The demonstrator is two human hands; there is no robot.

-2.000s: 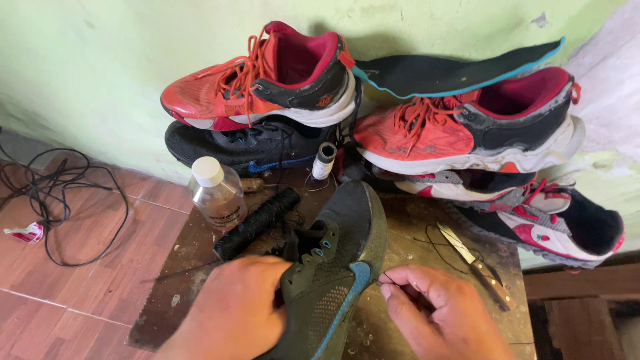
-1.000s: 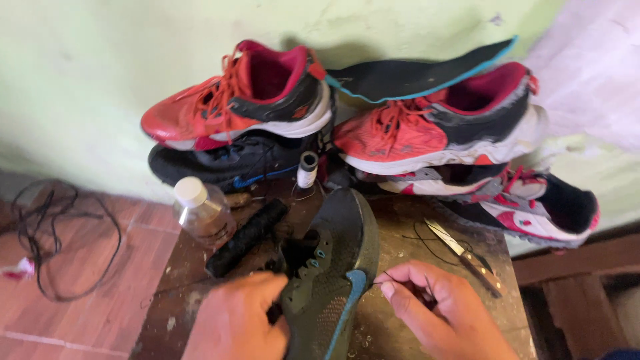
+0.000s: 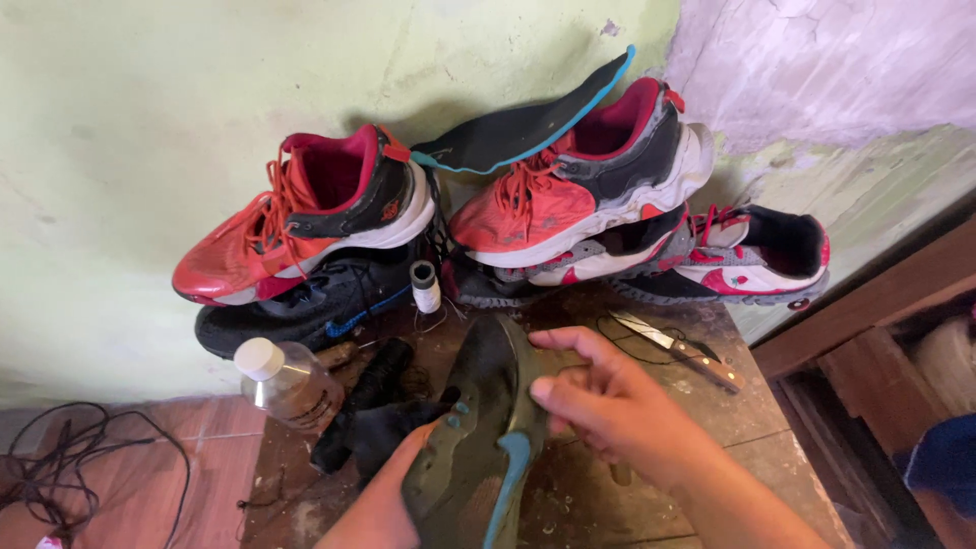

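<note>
A dark sneaker [image 3: 473, 427] with a blue side stripe stands toe away from me over the wooden table top. My left hand [image 3: 389, 488] holds it from the left, the fingers hidden behind or inside the shoe. Beside the sole's right edge is my right hand [image 3: 587, 389], its index finger extended near the toe and its thumb close to the side; whether it pinches a thread or needle cannot be made out. Left of the shoe lies a roll of black thread [image 3: 362, 404]. A spool of white thread [image 3: 425, 288] stands beyond the toe.
A clear bottle with white cap [image 3: 290, 381] stands at left. Behind are red sneakers [image 3: 358, 206], a black-blue sneaker [image 3: 305, 313], white-red sneakers [image 3: 747, 267] and an insole [image 3: 526, 130]. A knife [image 3: 679, 351] lies right. Black cord [image 3: 69, 465] is on the tiled floor.
My right hand has moved from the blue stripe up beside the front of the sole, and its index finger has stretched out. My left hand has shifted lower on the shoe. The view has shifted.
</note>
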